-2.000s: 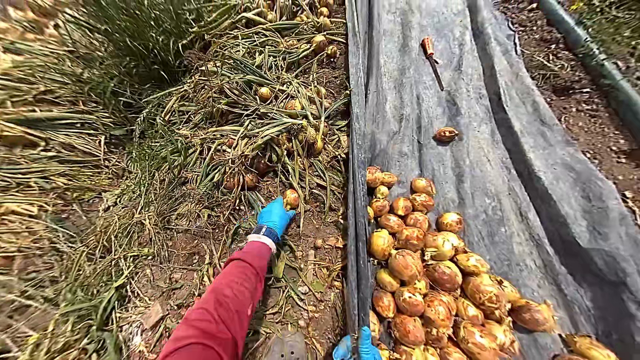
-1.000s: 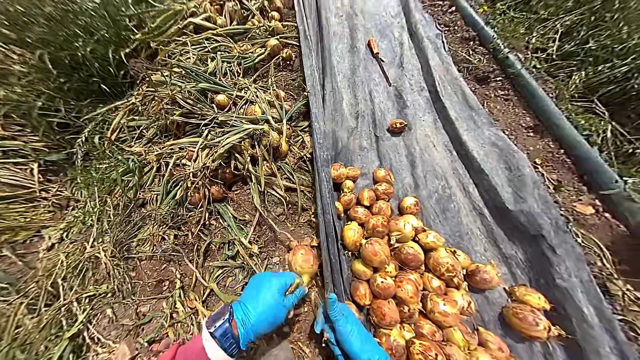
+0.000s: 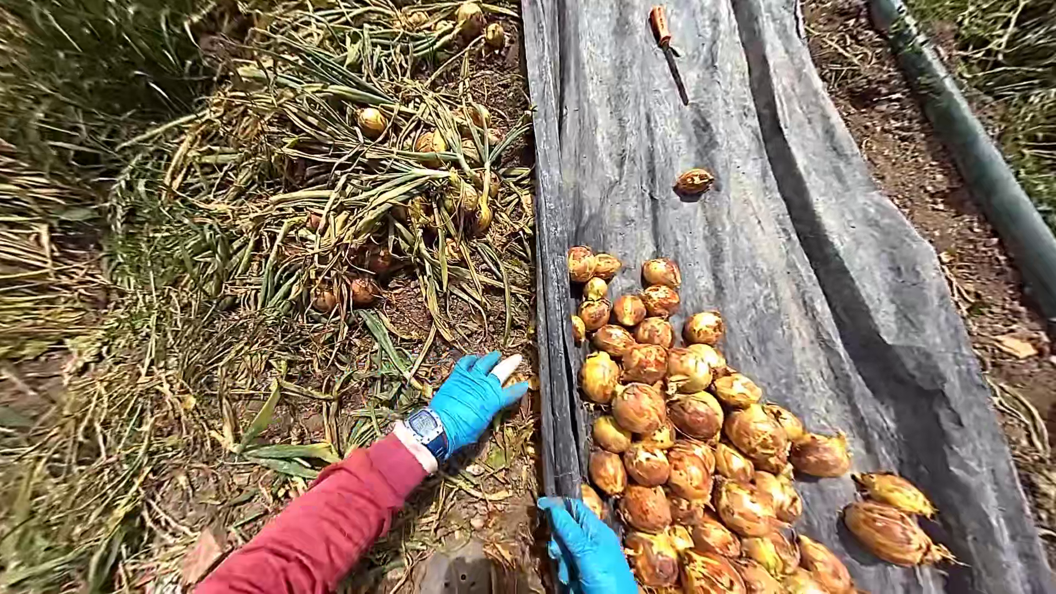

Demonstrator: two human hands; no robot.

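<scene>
My left hand (image 3: 474, 400), in a blue glove with one pale finger, is over the soil beside the dark fabric sheet (image 3: 652, 214). Its fingers are spread and hold nothing. A watch and a red sleeve show behind it. My right hand (image 3: 582, 544), also blue-gloved, is at the sheet's left edge by the bottom of the view; its fingers are partly hidden, and whether they grip anything cannot be told. Close by it on the sheet lies a large pile of trimmed onions (image 3: 693, 421). Onions with long drying leaves (image 3: 437, 198) lie on the ground up ahead, left of the sheet.
A knife with an orange handle (image 3: 660, 26) lies far up the sheet, with a single onion (image 3: 694, 182) below it. Beyond the sheet's right side runs a green pipe or hose (image 3: 978, 153) on bare soil. Grass and dry stalks (image 3: 49, 247) cover the far left.
One second ago my left hand held an onion by the sheet's edge; that hand is now free of it, spread and farther from my right hand.
</scene>
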